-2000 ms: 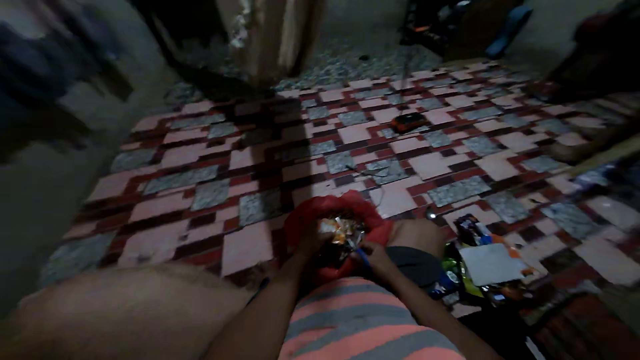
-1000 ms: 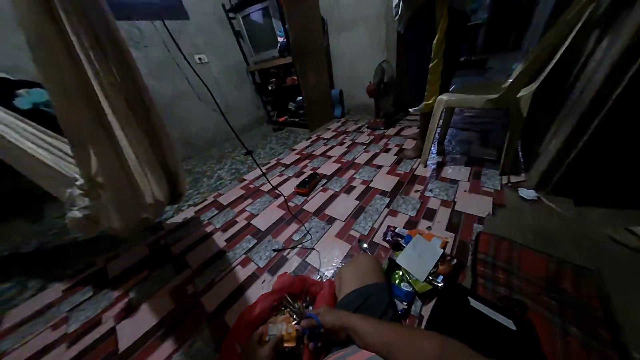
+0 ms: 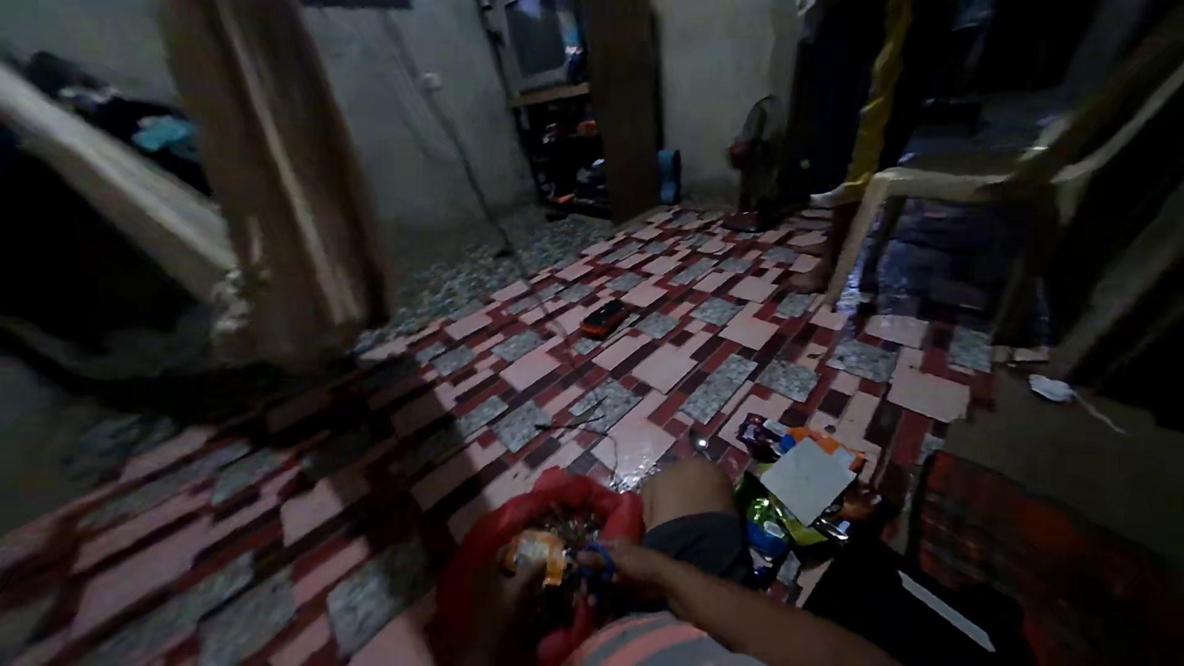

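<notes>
A red plastic bag (image 3: pixel 472 546), its rim spread wide, lies in my lap and holds small shredded pieces that are too dark to tell apart. My left hand (image 3: pixel 518 587) is over the bag and grips an orange and white wrapper (image 3: pixel 541 553). To its right, my right hand (image 3: pixel 624 562) holds blue-handled scissors (image 3: pixel 597 561), with the fingers at the handles; the blades are hard to make out. Right of my knee is a pile of shiny wrappers (image 3: pixel 768 527) with a pale flat square (image 3: pixel 807 481) on top.
An orange and black object (image 3: pixel 604 319) lies on the patterned floor mat (image 3: pixel 666 365). A plastic chair (image 3: pixel 962 180) stands at the right, a fan (image 3: pixel 751 176) by the far wall. A hanging cloth (image 3: pixel 277 185) is at the left, a dark red plaid cloth (image 3: pixel 1017 546) at the lower right.
The view has swung up and to the right since the oldest frame, bringing in the chair and fan. Both hands remain at the red bag.
</notes>
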